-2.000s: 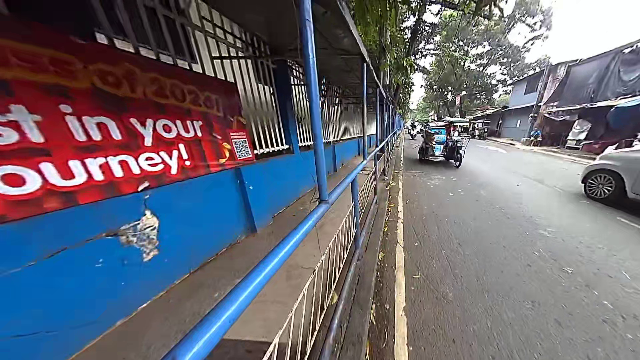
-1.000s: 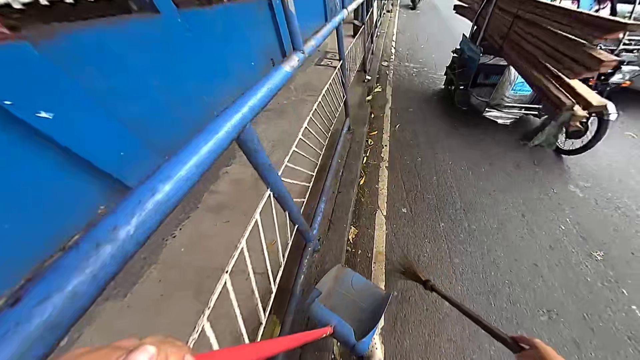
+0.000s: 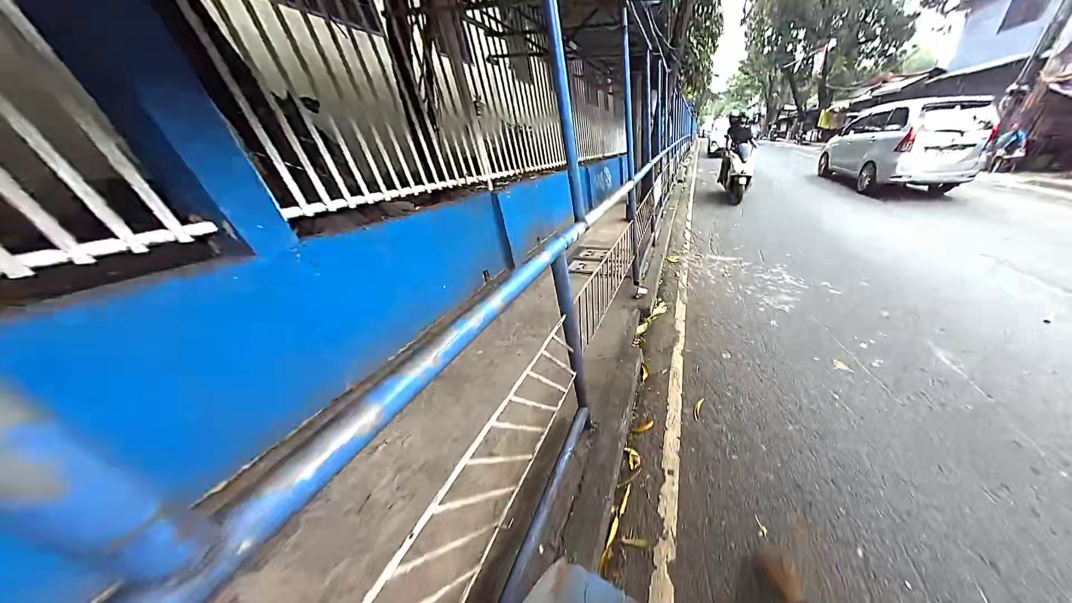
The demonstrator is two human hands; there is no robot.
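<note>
Neither of my hands shows at this moment. The upper edge of a blue-grey dustpan reaches into the bottom of the view, beside the kerb; its handle is hidden below. Right of it, past the yellow line, is a blurred brown shape, perhaps the broom's bristles, though too smeared to be sure. Yellow and brown fallen leaves lie along the gutter between the kerb and the painted yellow line. More leaves gather farther up by the kerb.
A blue pipe railing with white barred panels runs along the kerb at left, before a blue wall with white bars. On the road, a rider on a white scooter and a silver car are ahead. Trees stand beyond.
The view has tilted up since a second ago, when both hands showed with the dustpan's red handle and the broom. The tricycle loaded with planks is out of view; a scooter and silver car show.
</note>
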